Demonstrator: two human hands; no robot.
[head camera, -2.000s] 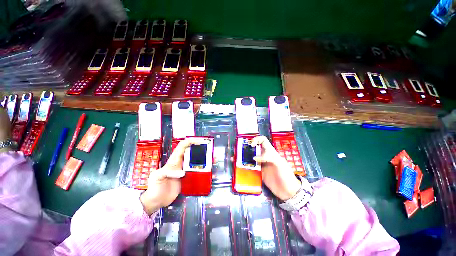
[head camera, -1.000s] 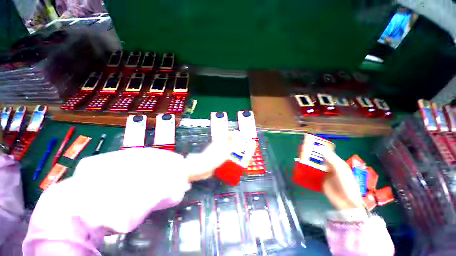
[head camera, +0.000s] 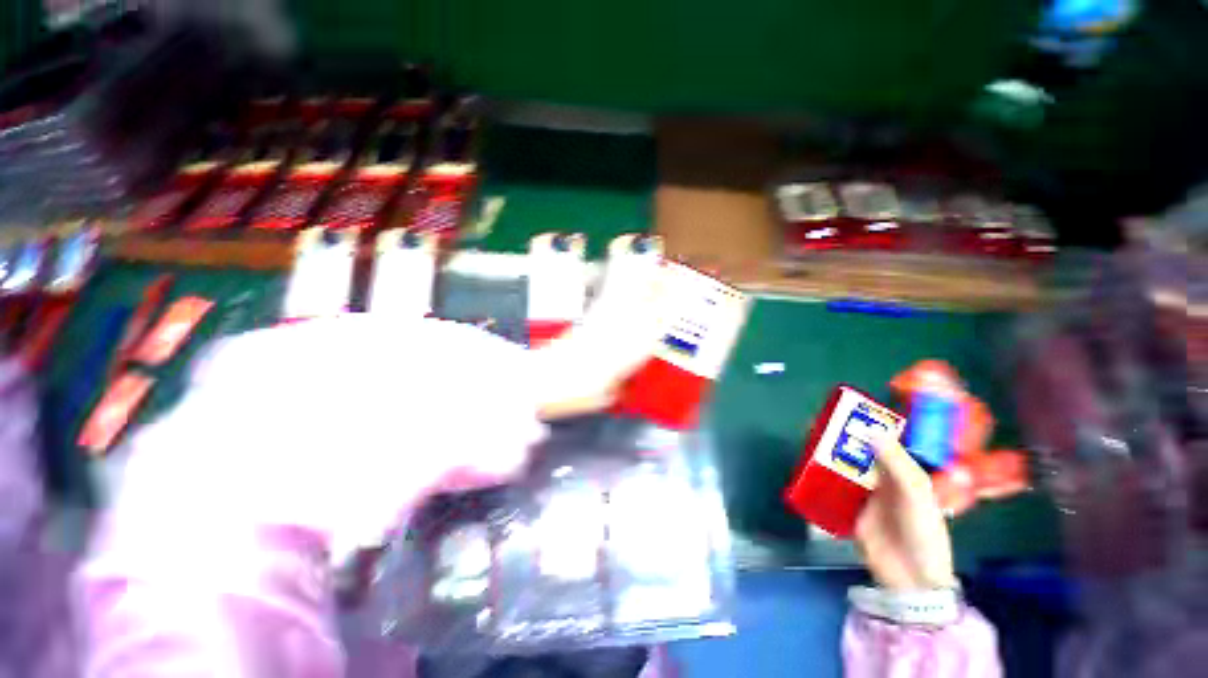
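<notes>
My left hand (head camera: 616, 347) holds a closed red flip phone (head camera: 682, 342) at the centre, over the tray's right part. My right hand (head camera: 901, 510) holds another closed red flip phone (head camera: 845, 461) over the green bench, just left of the battery pile. Both phones show a pale face with a small window. A clear blister tray (head camera: 530, 623) lies in front of me. Its near pockets hold phones with white patches; open phones with white screens stand in its far row, partly hidden by my left sleeve. The frame is blurred.
Orange-red batteries and a blue one (head camera: 933, 427) lie in a pile at right. Two orange batteries (head camera: 172, 330) and pens lie at left. Trays of red phones stand on the brown shelf (head camera: 715, 199). Tray stacks rise at both sides.
Both phones have left the tray's middle and are now further right, in my hands. Since one second ago my left hand has moved right and up. The view has shifted.
</notes>
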